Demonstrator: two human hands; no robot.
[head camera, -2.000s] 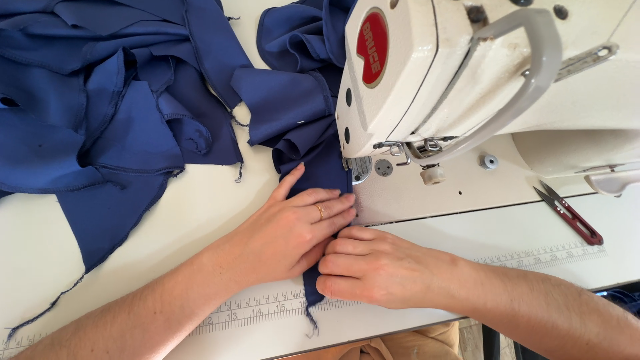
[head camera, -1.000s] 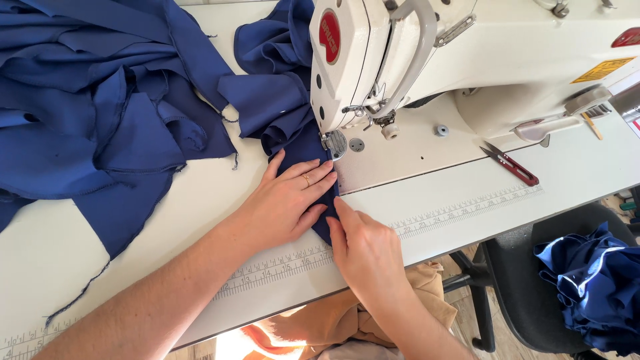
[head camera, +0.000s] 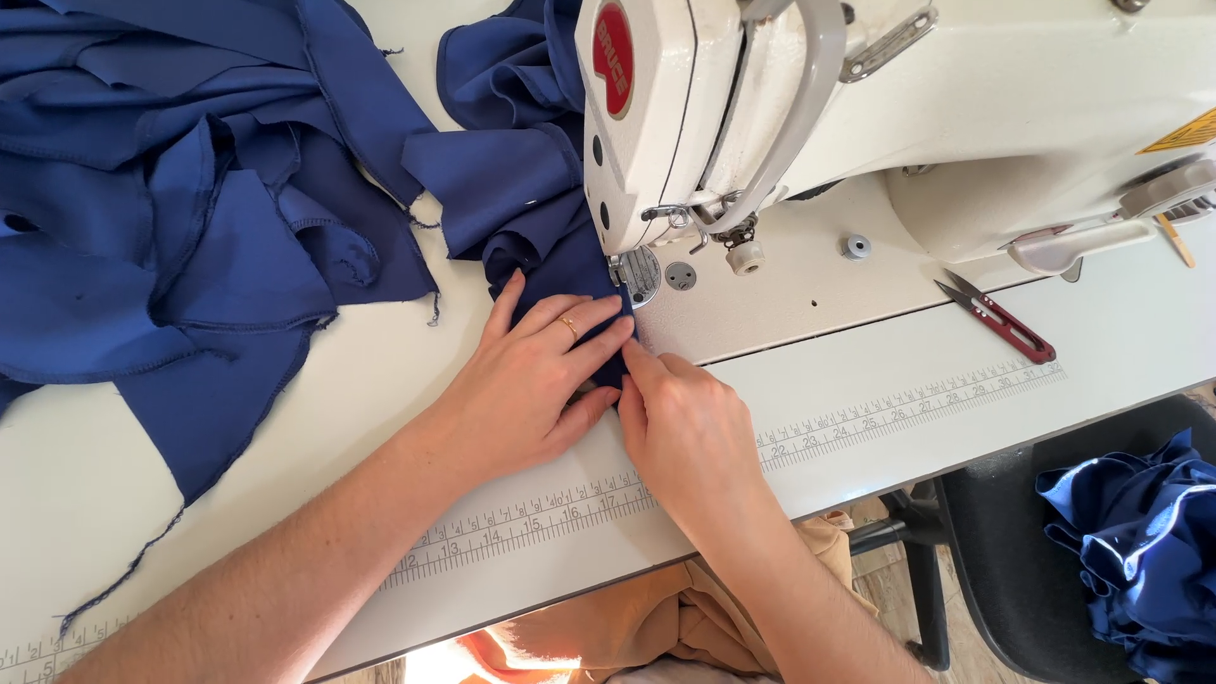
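A white Bruce sewing machine (head camera: 646, 123) stands over a strip of navy blue fabric (head camera: 560, 256), whose right edge lies at the presser foot (head camera: 619, 270). Fingers spread, my left hand (head camera: 532, 370) lies flat on this fabric just below the foot, with a ring on one finger. My right hand (head camera: 684, 418) pinches the fabric's edge between thumb and forefinger, close to the left fingertips. The fabric's lower end is mostly hidden by both hands.
A large heap of navy fabric (head camera: 228, 247) with loose threads covers the table's left side. Red-handled thread snips (head camera: 1002, 323) lie at the right, above a printed ruler scale (head camera: 912, 418). A black chair (head camera: 988, 532) at lower right holds more blue fabric (head camera: 1149, 560).
The fabric's lower end, which hung over the ruler scale below my hands, has been drawn upward. My right hand has shifted its grip along the edge. The view has swung right.
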